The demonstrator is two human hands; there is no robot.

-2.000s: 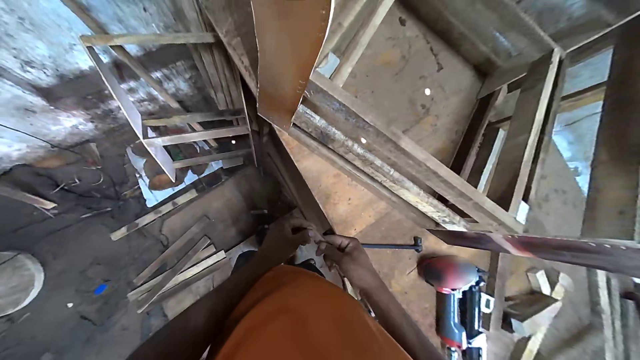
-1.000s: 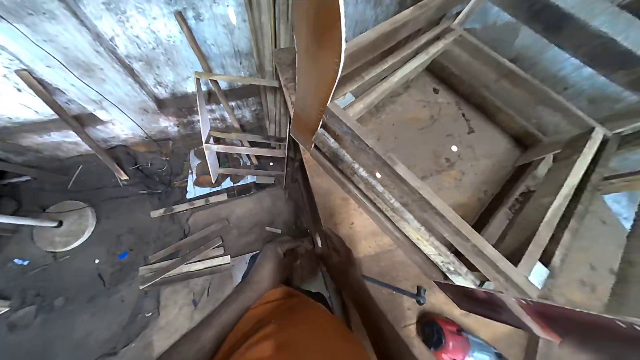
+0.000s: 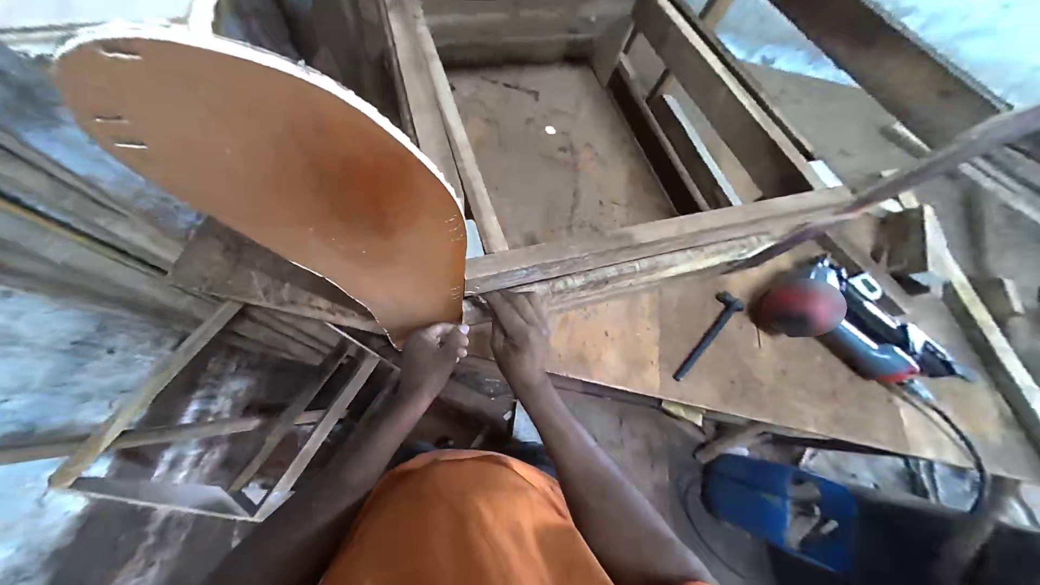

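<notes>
My left hand (image 3: 435,353) is at the lower tip of a curved brown panel (image 3: 325,179), its fingers bent near the edge; whether it grips the panel is unclear. Close beside it, my right hand (image 3: 520,329) rests with curled fingers at the end corner of a wooden frame (image 3: 642,244), where the panel meets the wood. What lies under its fingers is hidden. A hammer (image 3: 708,336) lies on the plywood bench top (image 3: 609,341), to the right of my right hand. Beyond it lies a red and black power tool (image 3: 845,325) with a cable or hose.
Wooden offcuts (image 3: 910,236) lie at the right of the bench. A blue plastic container (image 3: 780,508) stands below the bench edge. At lower left is a light wooden frame (image 3: 325,431). A long dark strip (image 3: 918,171) crosses the upper right.
The view has swung far to the right. The hammer, whose handle end was near my right hand, now lies apart from it on the bench. Both hands are now at the frame corner beside the panel.
</notes>
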